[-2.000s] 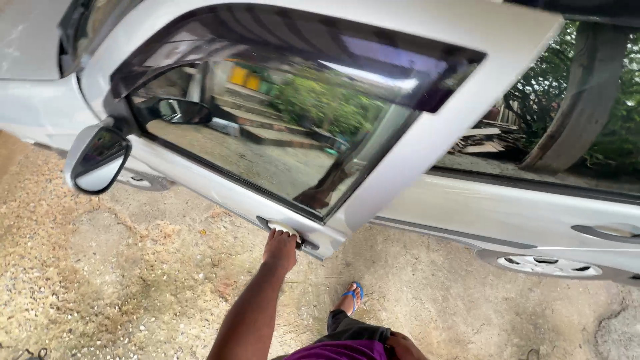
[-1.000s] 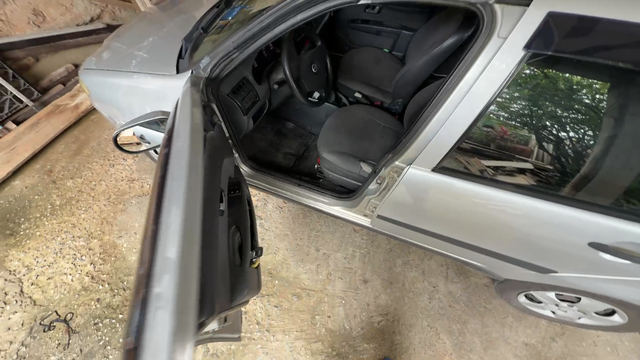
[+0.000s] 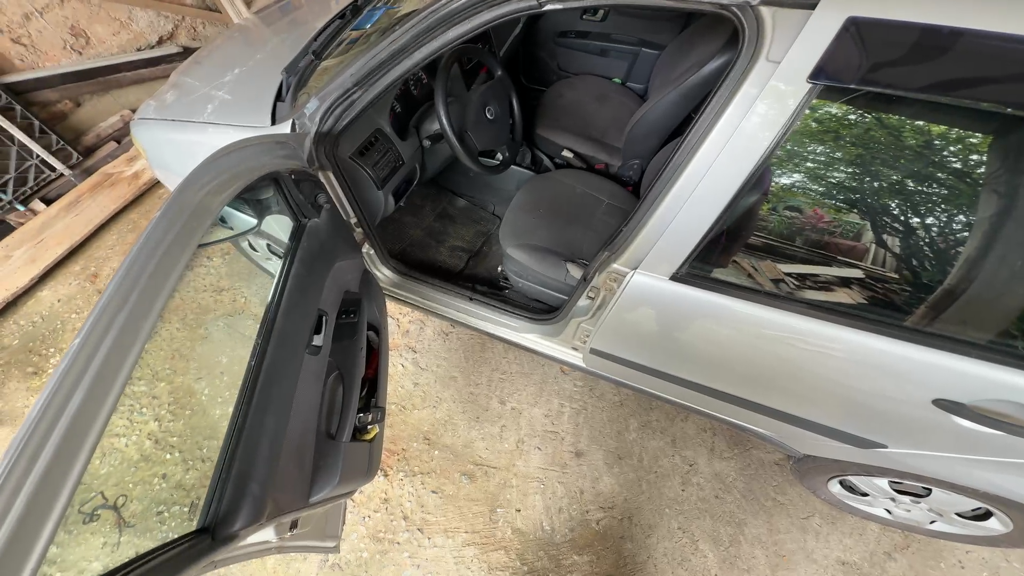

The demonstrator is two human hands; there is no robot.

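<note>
Neither of my hands is in view. The front door [image 3: 316, 384] of a silver car stands wide open on the left, its inner panel, window switches and a door pocket with small items showing. Through the doorway I see the black steering wheel [image 3: 480, 110], the dark grey driver's seat [image 3: 564, 216], the front passenger seat [image 3: 588, 116] and a black floor mat [image 3: 438, 230]. The rear door [image 3: 720, 352] is shut, with a dark handle [image 3: 980, 414] at the right.
The rear wheel [image 3: 916, 504] stands at the lower right, on rough concrete ground [image 3: 512, 472]. A wooden plank [image 3: 72, 220] and a metal lattice [image 3: 32, 148] lie by the car's front at the left. A thin dark tangle [image 3: 106, 510] shows through the door window.
The front door has swung from nearly closed to wide open, and the car's inside has come into view. The hand on its outer handle two seconds ago is out of view.
</note>
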